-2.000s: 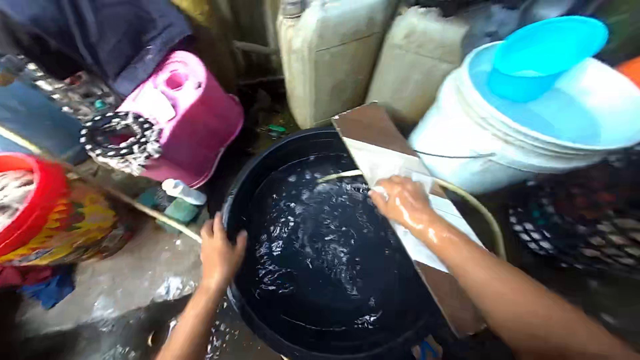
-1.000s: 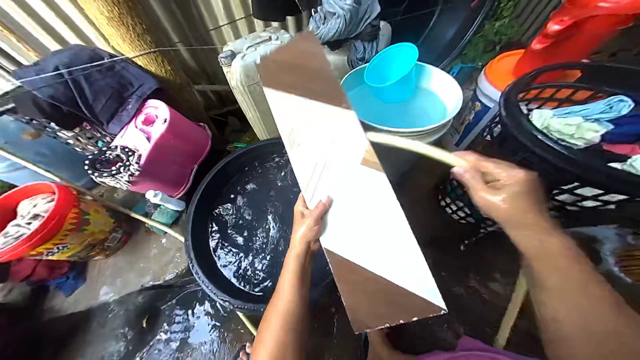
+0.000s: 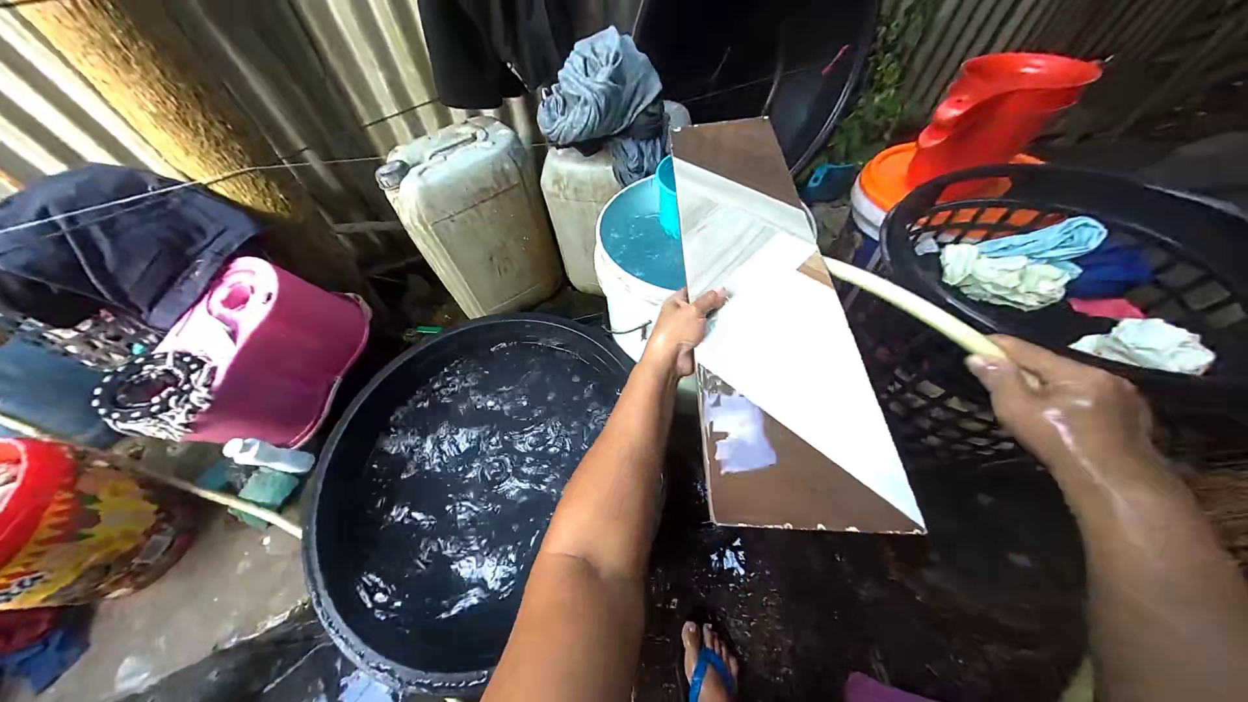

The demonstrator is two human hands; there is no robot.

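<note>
My left hand (image 3: 685, 330) grips the left edge of a flat brown-and-white rectangular board (image 3: 780, 341), held up at a tilt just right of a round black tub. Its surface is wet and shiny. My right hand (image 3: 1058, 400) is closed around a pale yellow hose (image 3: 912, 300), whose far end reaches the board's right edge; the outlet is not clearly seen. Rippling dark water (image 3: 478, 478) fills much of the black tub (image 3: 327, 575), below and left of the board.
Two jerrycans (image 3: 478, 229) and a white bucket (image 3: 624, 292) of water stand behind. At right are a black laundry basket (image 3: 916, 210) with cloths and a red pitcher (image 3: 1009, 117). A pink container (image 3: 302, 361) and red-rimmed bucket (image 3: 49, 507) stand left. A foot in a blue flip-flop (image 3: 710, 668) is below.
The board has left its place over the black tub and is now held up to the tub's right. My right hand, earlier on the board, now holds the hose; my left hand has taken the board.
</note>
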